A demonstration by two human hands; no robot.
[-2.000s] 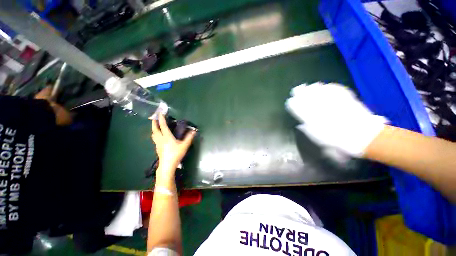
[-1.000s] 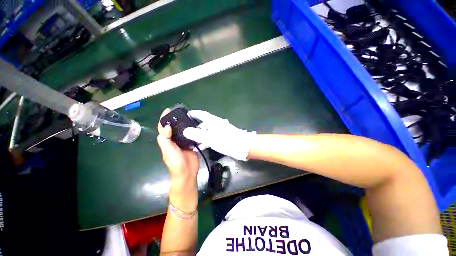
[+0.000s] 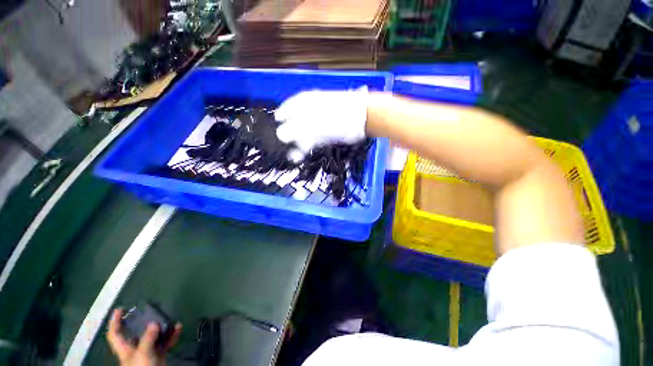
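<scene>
My bare left hand (image 3: pixel 142 350) is at the bottom left, low over the green bench, with its fingers around a black power adapter (image 3: pixel 147 320). A bundled black cord (image 3: pixel 209 339) lies right of it, with its plug tip pointing right. My white-gloved right hand (image 3: pixel 322 123) is over the far right part of the blue plastic bin (image 3: pixel 250 209). It is blurred, and whether it holds anything is hidden. Black adapters and cords (image 3: pixel 233 143) lie in the bin, with a row along the near side and a white liner sheet partly showing.
A yellow crate (image 3: pixel 444 239) with brown cardboard inside stands right of the bench. Brown cardboard sheets (image 3: pixel 333 25) are stacked behind the bin. A pale conveyor rail (image 3: pixel 118 279) runs along the left. More blue bins (image 3: pixel 623 154) stand at the right.
The view has swung right to the bin. My right hand has left the adapter and moved over the bin. My left hand still holds an adapter. The clear bottle is out of view.
</scene>
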